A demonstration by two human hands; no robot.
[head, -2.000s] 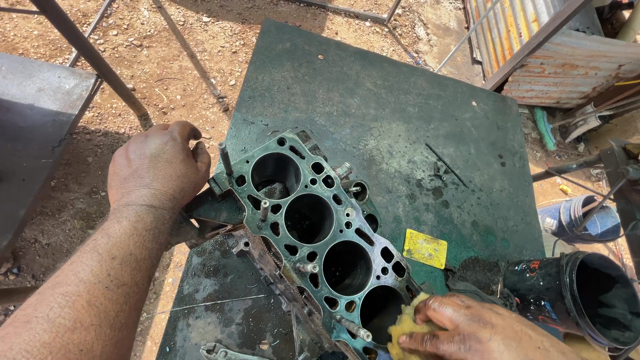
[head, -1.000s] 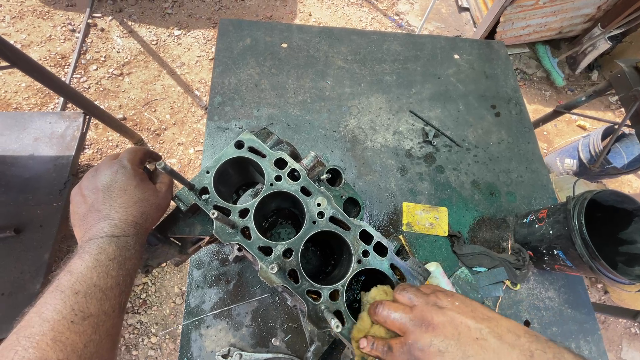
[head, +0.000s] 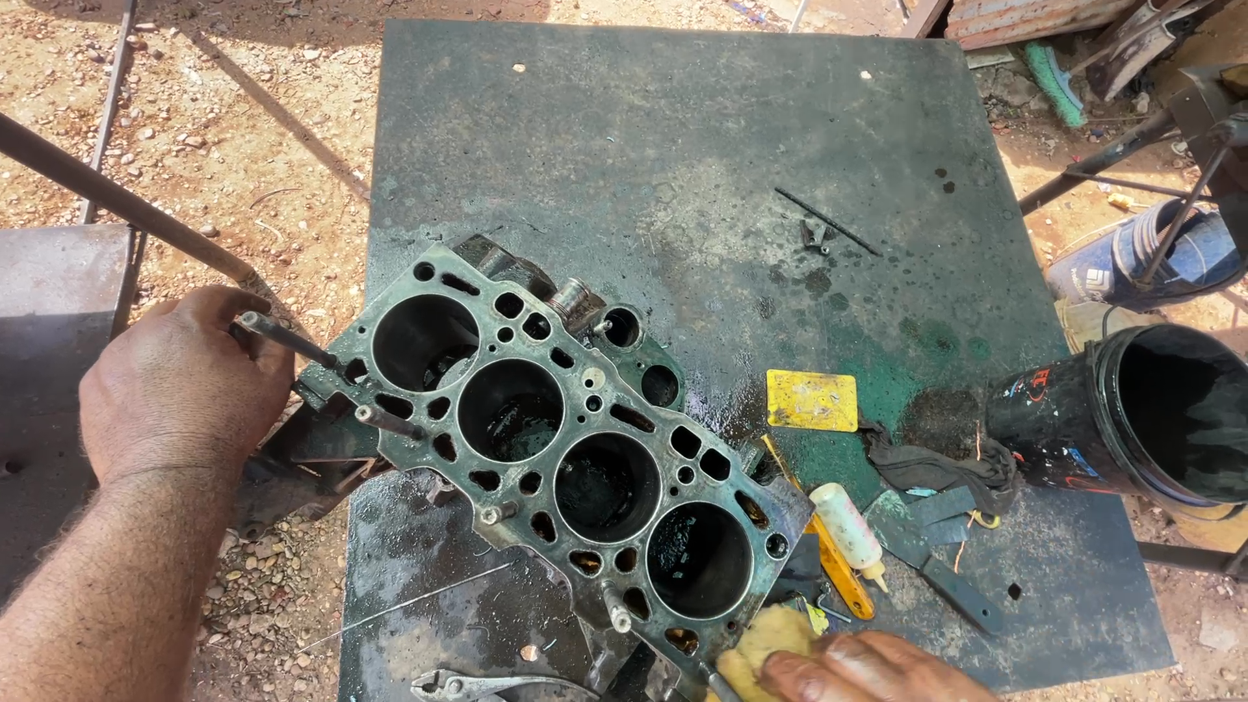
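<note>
A four-cylinder engine block [head: 609,419] lies diagonally on a dark metal table [head: 604,127], its bored deck face up and several studs standing along its near edge. My left hand [head: 190,375] is at the block's far left corner, its fingers curled around or just behind the upper end of a long stud [head: 292,341]; the fingertips are partly hidden. At the block's lower right end my right hand [head: 858,668] holds a yellow sponge [head: 765,648] against the edge of the deck, beside the last cylinder bore.
Right of the block lie a yellow plastic card [head: 811,400], a white bottle [head: 846,526], an orange-handled tool [head: 840,570], a putty knife [head: 936,565] and a dark rag [head: 941,463]. A black bucket [head: 1063,419] lies tilted at the right edge. Pliers [head: 487,685] lie at the bottom.
The view has shifted, bringing more of the table's right side into sight. My right hand with the sponge stays at the block's lower right end. My left hand remains by the far left corner.
</note>
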